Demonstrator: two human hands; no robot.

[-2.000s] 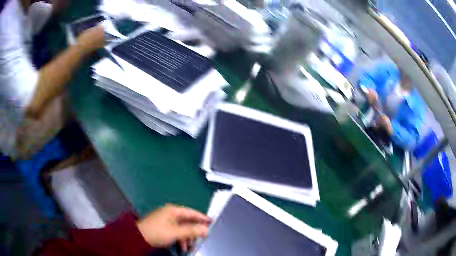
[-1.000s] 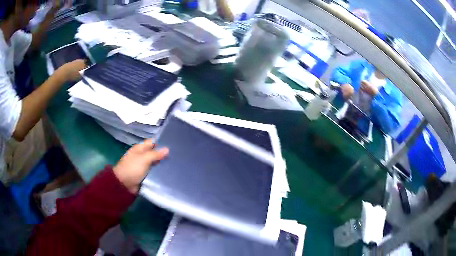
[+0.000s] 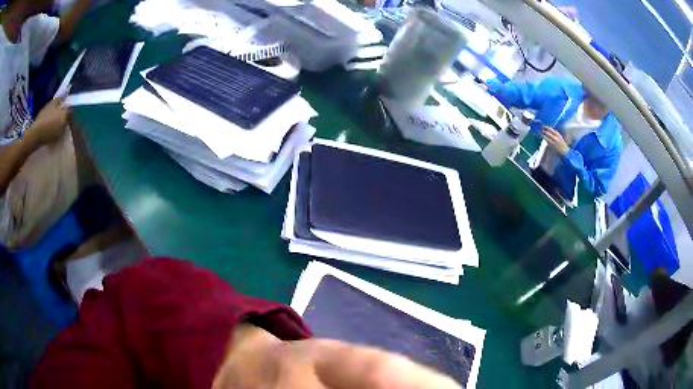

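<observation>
A dark grey tablet (image 3: 372, 315) lies on a white sheet (image 3: 310, 283) at the bottom centre, cut off by the picture's lower edge. My left hand (image 3: 327, 368), in a dark red sleeve, is blurred across its near side; the fingertips are cut off, and I cannot tell whether it touches the tablet. Just beyond, another dark tablet (image 3: 384, 197) lies on top of a low stack with white sheets, slightly shifted over a dark tablet whose left edge shows. My right hand is not in view.
A taller uneven stack with a text-printed black top (image 3: 224, 85) stands at left, beside a seated person's arm (image 3: 38, 137). Beyond are a wrapped roll (image 3: 420, 57), handwritten paper (image 3: 437, 125) and white bottle (image 3: 507, 139). A small labelled bottle (image 3: 541, 346) stands at right. A blue-sleeved person (image 3: 581, 137) works opposite.
The tablet that my left hand held in the air one second ago now lies on the stack beyond. My hand has moved back and down over the near tablet.
</observation>
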